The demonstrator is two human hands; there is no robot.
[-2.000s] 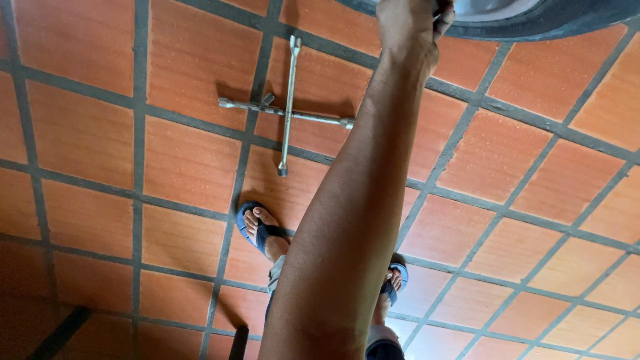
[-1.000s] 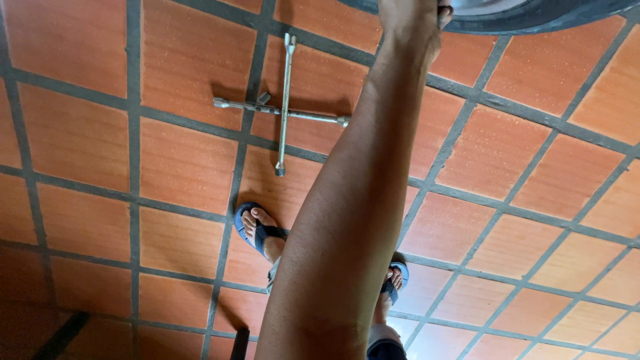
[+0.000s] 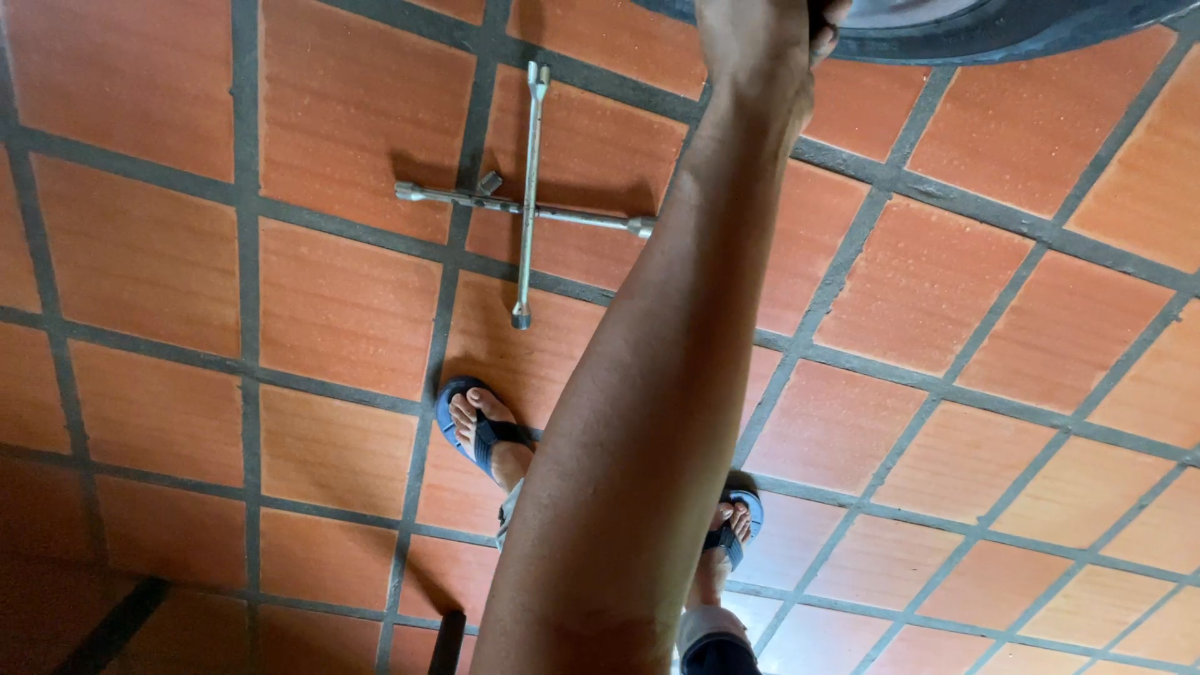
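Note:
At the top edge, my left hand has its fingers curled on a dark object, beside a tyre with a pale rim. The frame cuts off the upper part of the hand, so what the dark object is cannot be told. My forearm fills the middle of the view. Left of it, a metal four-way lug wrench lies on the tiled floor, one arm end close to the forearm's edge. A small metal socket-like piece lies against its left arm. My right hand is out of view.
My feet in blue flip-flops stand on orange floor tiles, either side of the forearm. A dark rod-like thing rises at the bottom edge. A dark bar crosses the shadowed lower left corner.

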